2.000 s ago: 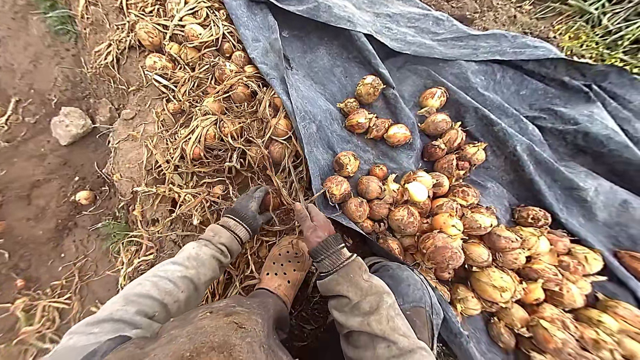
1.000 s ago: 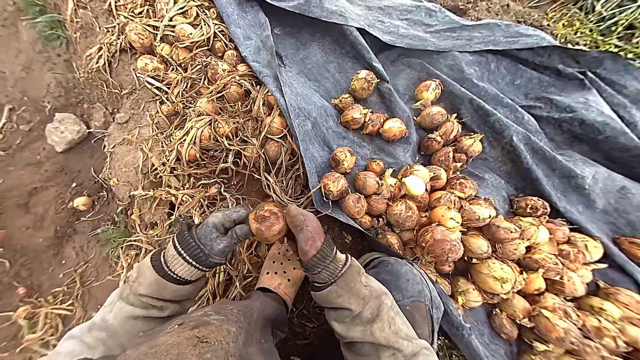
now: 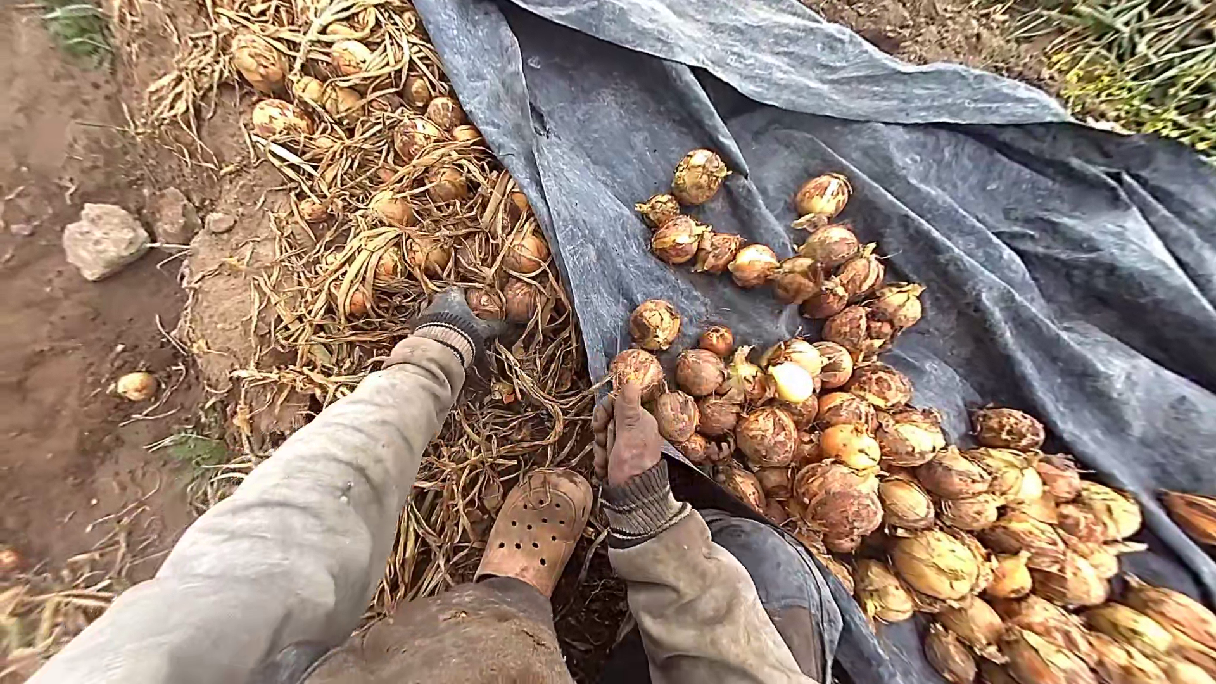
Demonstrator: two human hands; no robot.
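Note:
My left hand (image 3: 463, 315), in a dark glove, reaches into the dried onion tops beside two onions (image 3: 503, 301); its fingers are mostly hidden, so its grip cannot be told. My bare right hand (image 3: 629, 435) is at the near edge of the grey fabric sheet (image 3: 608, 218), curled with the thumb up, close to an onion (image 3: 637, 370). What its fingers hold, if anything, is hidden. A large pile of onions (image 3: 936, 562) lies on the sheet to the right. More onions (image 3: 392, 207) lie among the dry stalks (image 3: 328, 228) on the left.
A tan perforated clog (image 3: 539, 528) stands on the stalks between my arms. A pale stone (image 3: 105, 239) and a single onion (image 3: 137, 386) lie on the bare soil at the left. Green plants (image 3: 1135, 66) grow at the top right.
The onion between my hands a second ago is no longer there. My left hand has moved up into the stalks, and my right hand has moved right, to the sheet's edge.

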